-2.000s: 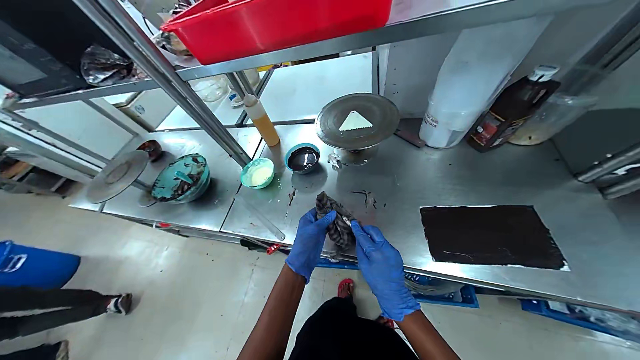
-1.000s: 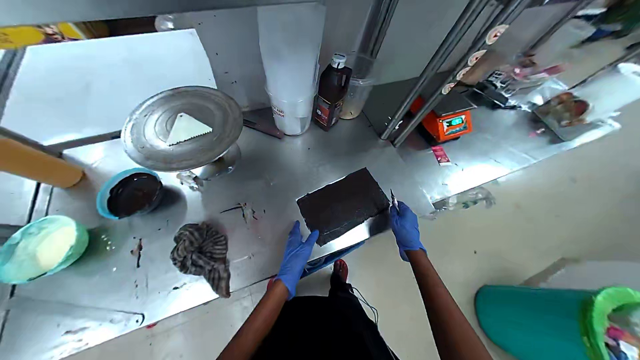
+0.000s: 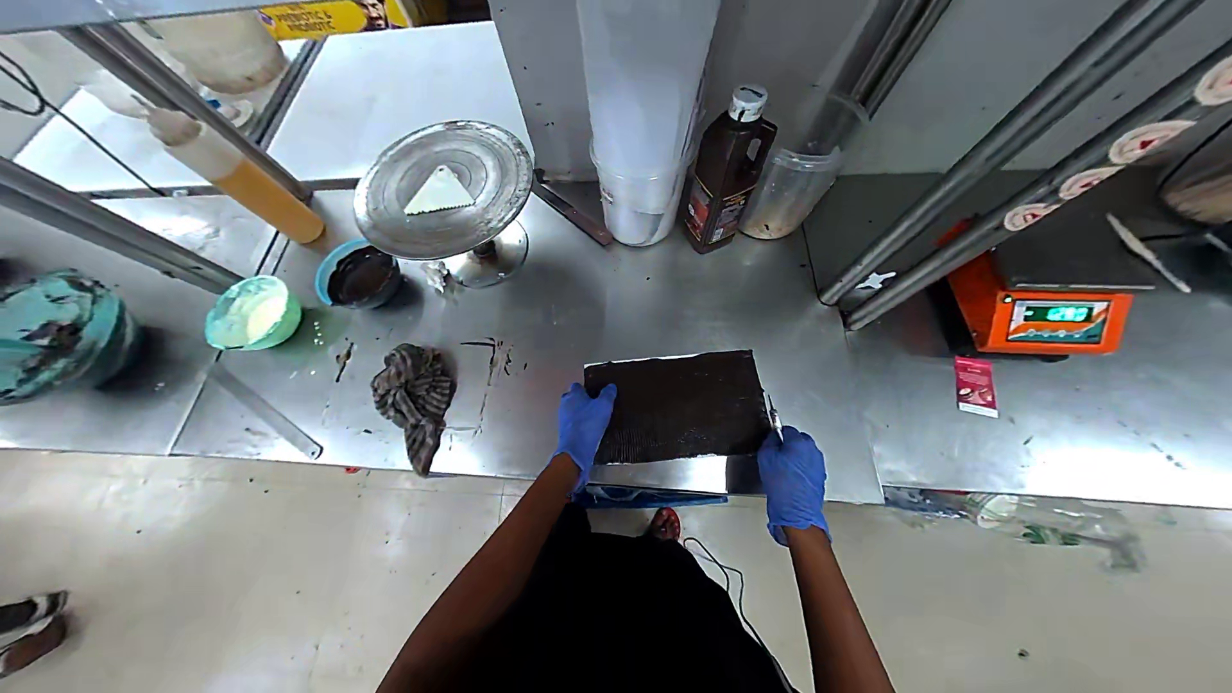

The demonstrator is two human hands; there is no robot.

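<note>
A thin dark brown sheet, its surface looking like spread chocolate (image 3: 688, 406), lies on the steel worktop before me. My left hand (image 3: 584, 423), in a blue glove, rests its fingers on the sheet's left edge. Gloved in blue too, my right hand (image 3: 793, 479) is shut on a small, slim metal-tipped tool (image 3: 774, 416), whose tip is at the sheet's right edge; the kind of tool is unclear. A striped grey cloth (image 3: 415, 398) lies crumpled to the left. Further back, a white toothed scraper (image 3: 440, 192) sits on a metal cake turntable (image 3: 385, 210).
Left are a bowl of dark cream (image 3: 360, 276), a green bowl of pale cream (image 3: 253, 314), a smeared bowl (image 3: 60, 337) and a metal strip (image 3: 265, 408). Behind stand a brown bottle (image 3: 724, 173) and plastic tubs (image 3: 639, 197). Shelf posts (image 3: 962, 226) and an orange scale (image 3: 1054, 313) are right.
The striped cloth, held in both hands two seconds ago, now lies on the worktop. My hands are at the dark sheet, the right one with a small tool. The view has shifted right.
</note>
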